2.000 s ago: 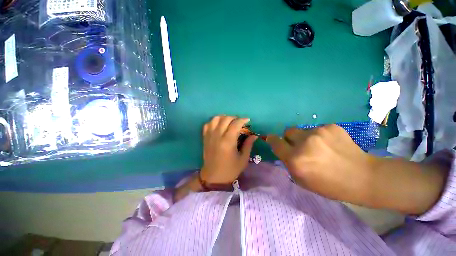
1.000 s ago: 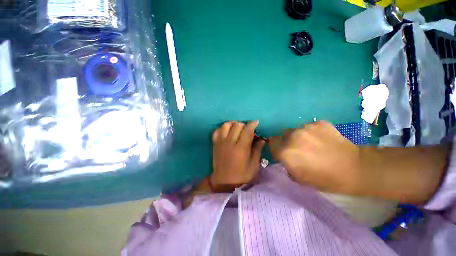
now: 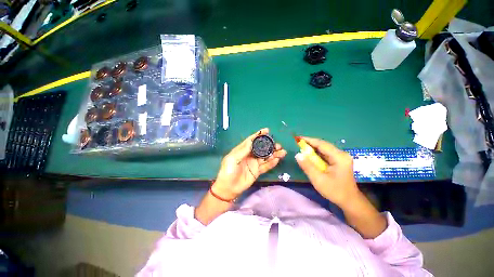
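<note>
A round black watch case [image 3: 263,146] lies face up in the fingers of my left hand [image 3: 241,167], above the green bench near its front edge. My right hand [image 3: 330,170] grips a yellow-handled screwdriver [image 3: 315,157]. Its reddish end and thin shaft point up and left, apart from the watch case. Two loose black watch cases [image 3: 315,53] [image 3: 320,79] lie on the mat further back. A small silvery-white piece [image 3: 284,177] sits at the bench edge between my hands.
Clear trays [image 3: 154,121] with brown and blue cases stand left, beside a white stick [image 3: 225,106]. A blue dotted strip [image 3: 392,164] lies front right. A white bottle [image 3: 392,50], crumpled white piece [image 3: 428,125] and film-wrapped dark trays [image 3: 470,81] are right. Black slotted trays [image 3: 35,127] are far left.
The view has widened over the bench. My left hand has opened out, showing the watch case. My right hand has drawn the screwdriver away from it, and its yellow handle now shows.
</note>
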